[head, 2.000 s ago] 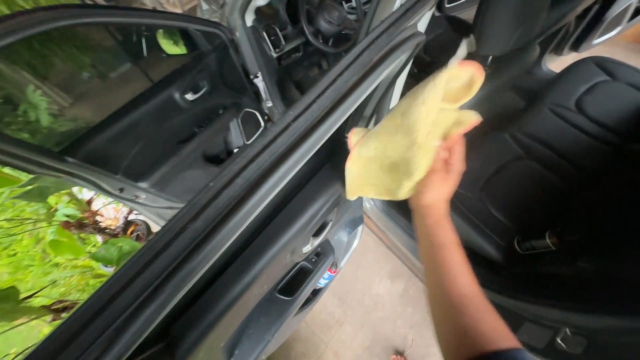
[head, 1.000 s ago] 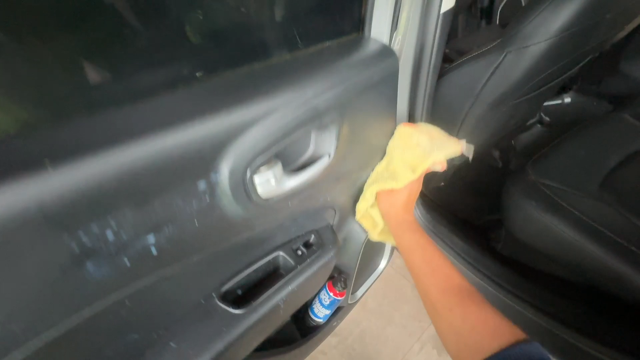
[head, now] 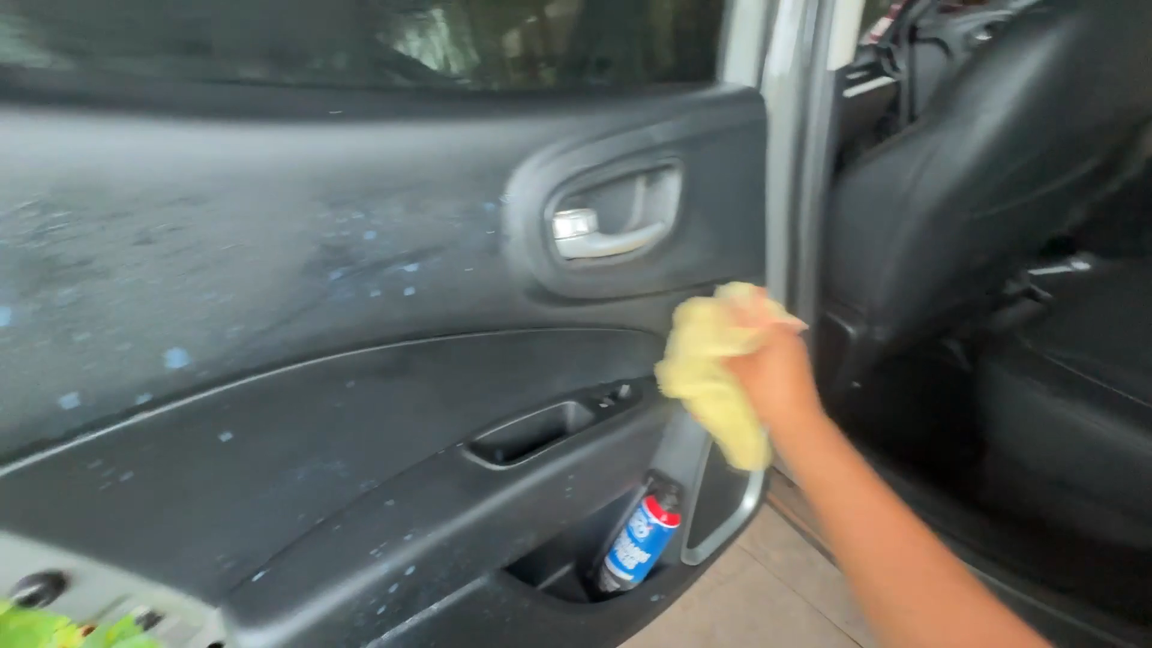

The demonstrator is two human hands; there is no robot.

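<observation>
My right hand [head: 774, 360] grips a yellow cloth [head: 711, 360], blurred by motion, at the rear edge of a black car door panel [head: 360, 270]. The cloth hangs over the panel's edge, below and to the right of the inner door handle [head: 616, 220]; whether it touches the panel I cannot tell. Wet-looking smears and pale blue spots mark the panel's left part. Under the window switch [head: 621, 393] and the pull recess [head: 531, 434], a blue bottle with a red band [head: 641, 540] leans in the door pocket [head: 549, 571]. My left hand is out of view.
The door window [head: 405, 40] spans the top. On the right are the door pillar [head: 796, 180], a black seat back [head: 954, 171] and a rear seat cushion [head: 1080, 315]. Tiled floor [head: 765, 576] shows beneath the door. Green leaves [head: 54, 625] reach in at the lower left.
The view has swung close to the door panel. My right hand, raised with the cloth two seconds ago, is now beside the panel's edge, and the cloth has bunched up.
</observation>
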